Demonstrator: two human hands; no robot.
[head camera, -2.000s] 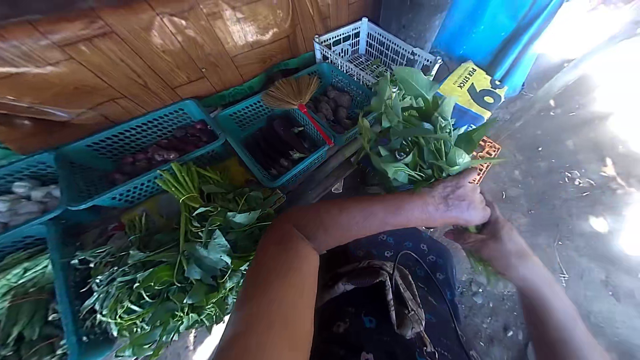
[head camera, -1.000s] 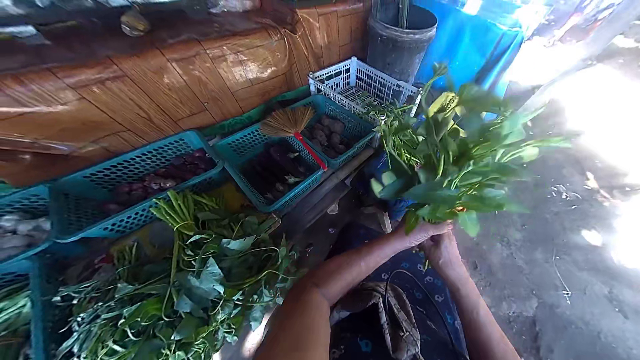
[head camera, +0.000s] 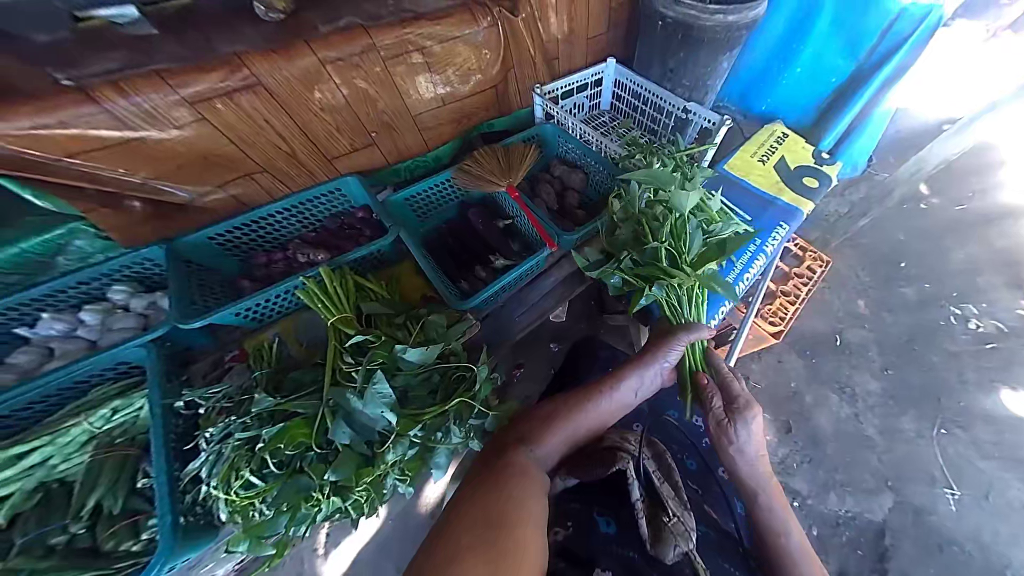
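Note:
A bunch of leafy greens (head camera: 676, 232) stands out in front of me, its leaves pointing away and its cut stems toward me. My left hand (head camera: 676, 352) is closed around the stems from the left. On the right side, my right hand (head camera: 730, 404) rests against the lower stems with its fingers partly extended, thumb touching them. A larger heap of similar greens (head camera: 360, 424) lies to the left, with one tied bundle of stems on top. Under the held leaves is a blue and yellow printed sheet (head camera: 756, 208).
Teal baskets hold garlic (head camera: 96, 320), red onions (head camera: 312, 248), eggplants (head camera: 480, 248), brown root vegetables (head camera: 560, 192) and long green beans (head camera: 72, 464). A small whisk broom (head camera: 500, 168) lies across two baskets. A white crate (head camera: 624, 104), a dark bucket (head camera: 696, 48) and an orange crate (head camera: 788, 296) stand beyond.
One second ago the bunch was raised and blurred, covering the printed sheet; now it is lower and further left, with the sheet showing. Both hands remain at the stems.

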